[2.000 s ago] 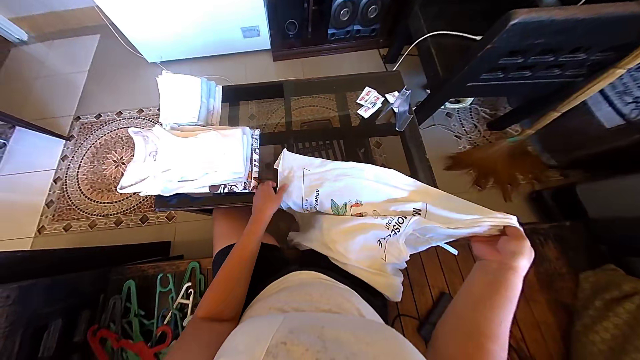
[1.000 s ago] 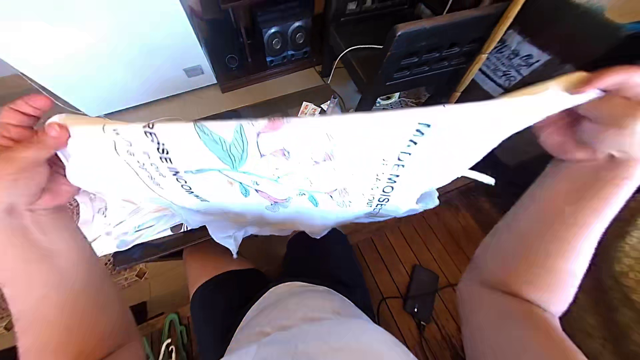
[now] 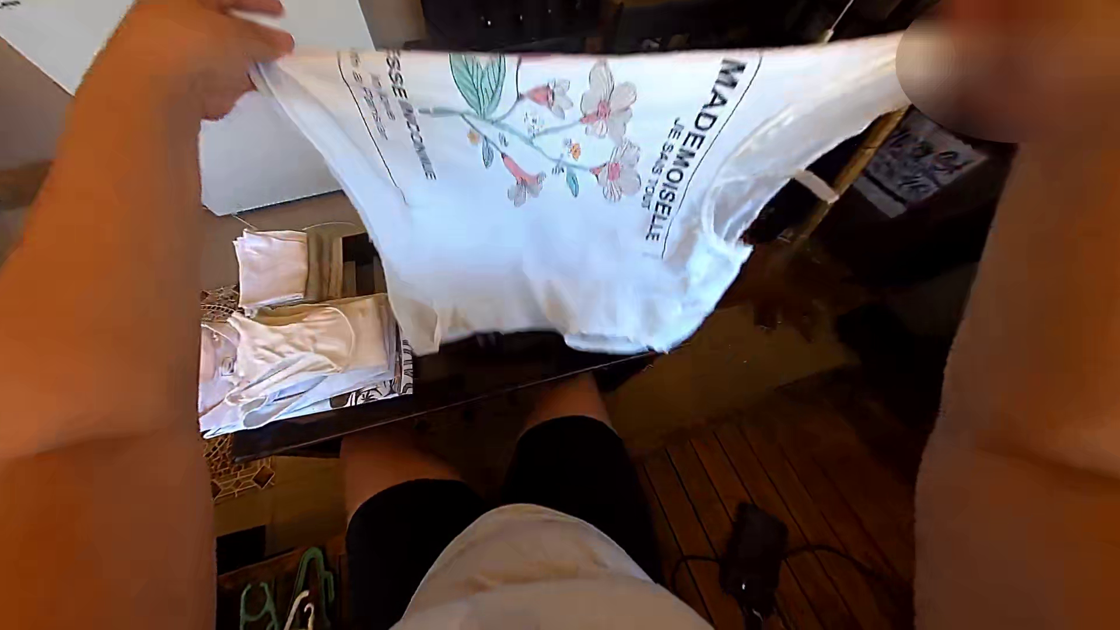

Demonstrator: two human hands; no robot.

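Note:
A white T-shirt (image 3: 542,236) with a printed flower branch and lettering is stretched sideways in the air in front of me. My left hand (image 3: 214,52) grips its edge at the upper left. At the upper right, my right hand (image 3: 962,74) holds the opposite end, blurred and partly covered by a smudge in the picture. The shirt's lower part hangs loose over the dark table (image 3: 490,376). Left of it on the table lies a stack of folded light shirts (image 3: 306,359), with a smaller folded white pile (image 3: 273,267) behind.
Green and white clothes hangers (image 3: 311,582) are at the bottom left. A black device with cables (image 3: 754,556) rests on the slatted wooden surface at the lower right. A white cabinet or appliance (image 3: 262,166) stands at the upper left, and a wooden pole (image 3: 853,175) leans at the right.
Two seconds ago the shirt lay low across my lap and the table's edge. Both hands have since lifted and spread it, and now it hangs with its print more fully in view.

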